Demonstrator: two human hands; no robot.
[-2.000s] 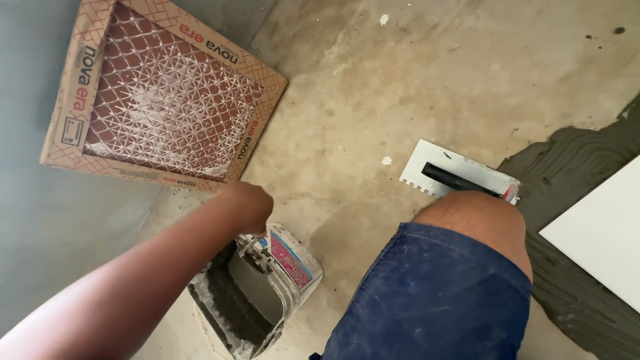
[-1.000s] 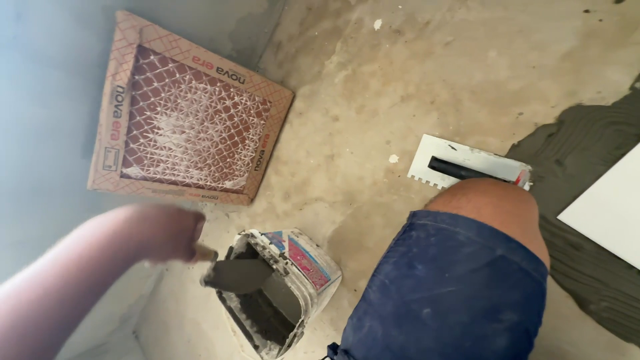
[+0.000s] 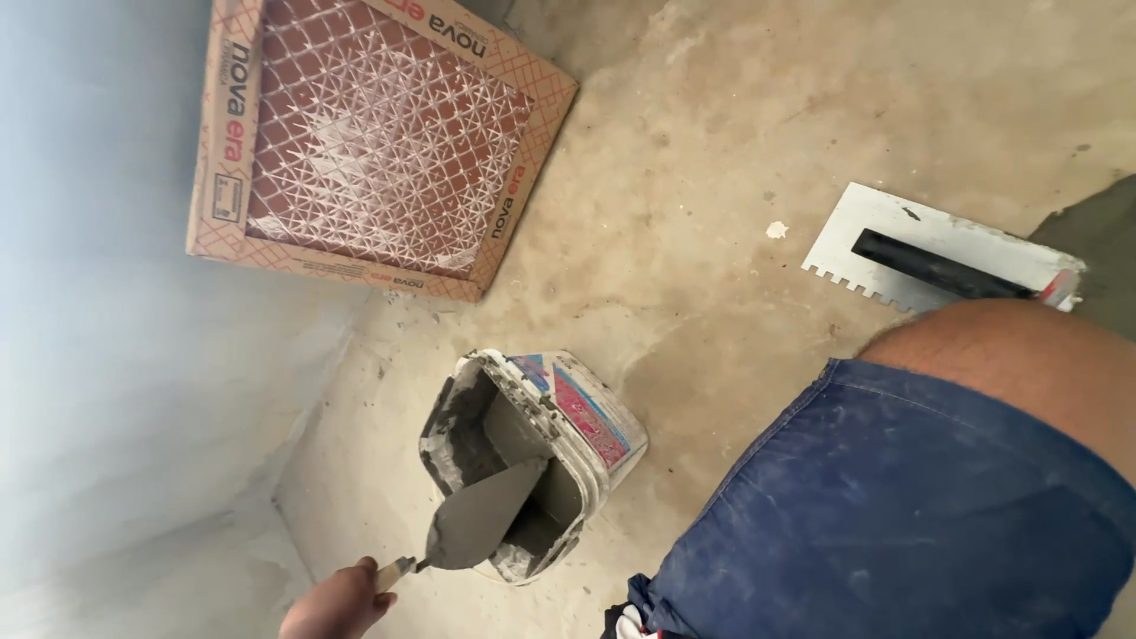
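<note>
My left hand (image 3: 342,602) comes in at the bottom left, closed around the handle of a pointing trowel (image 3: 484,519). The trowel's flat blade lies over the mouth of a plastic bucket (image 3: 612,479), its tip pointing up and right. Grey mortar (image 3: 515,430) coats the bucket's inner walls. A notched trowel (image 3: 950,253) with a black handle rests on the concrete floor beyond my bent knee, partly hidden by it. My right hand is out of the frame.
A cardboard box of tiles (image 3: 382,146) leans at the upper left by the wall (image 3: 98,355). Spread mortar (image 3: 1096,248) covers the floor at the right edge. My leg in blue shorts (image 3: 887,515) fills the lower right.
My left hand has moved down and left relative to the bucket; the trowel blade now shows over its mouth. The white tile seen earlier at the right is out of view, as the view has shifted.
</note>
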